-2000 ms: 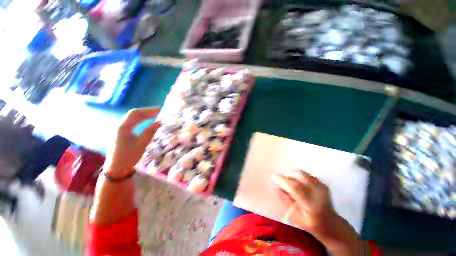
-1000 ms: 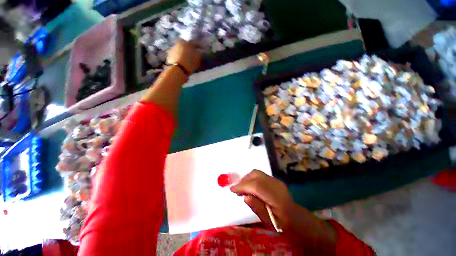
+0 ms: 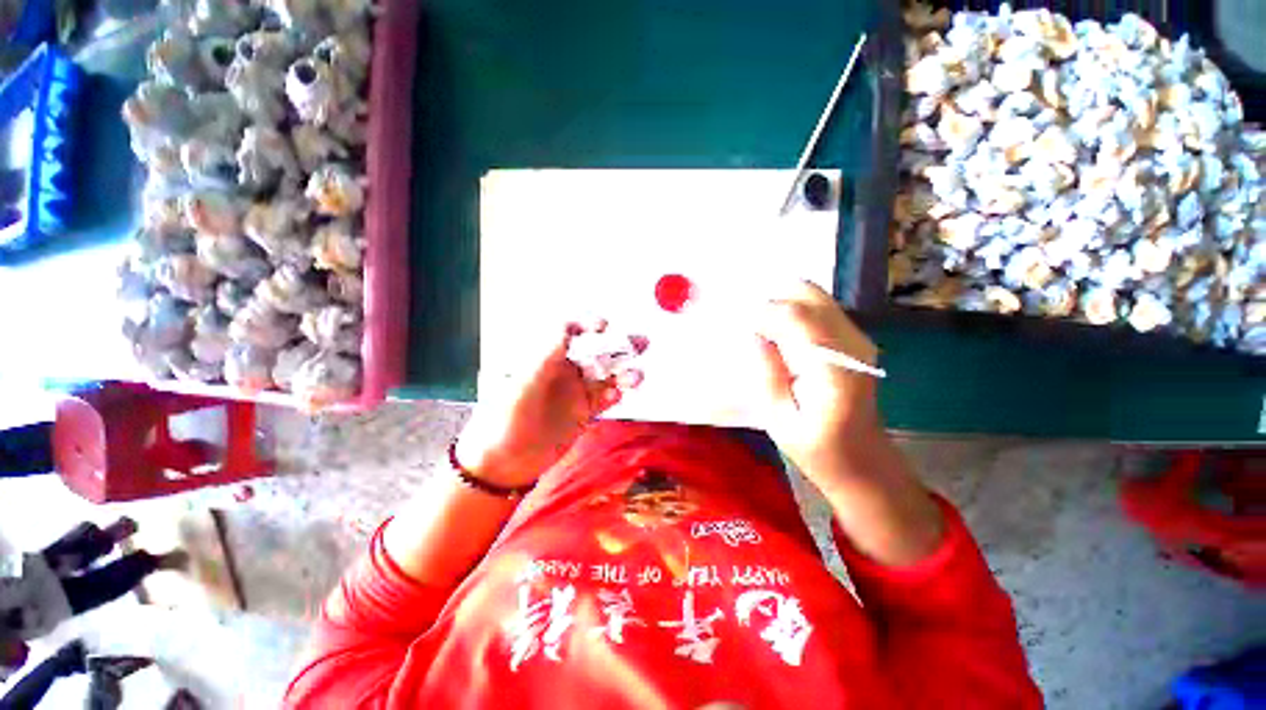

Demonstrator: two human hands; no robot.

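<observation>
My left hand holds a grey-white hollow figurine piece in its fingertips over the lower part of the white work board. My right hand holds a thin pale stick near the board's right side, its rear end pointing right. The stick's tip is not clear. A round red spot, paint or glue, is on the board between the hands, touched by neither.
Pink tray of hollow pieces at left; black tray of small parts at right. A second thin stick and small dark pot are at the board's upper right corner. Blue basket far left; red stool below.
The view has turned down to the board. My left hand has come back from the far tray and now holds a grey-white piece. My right hand has moved off the red spot, still holding its stick.
</observation>
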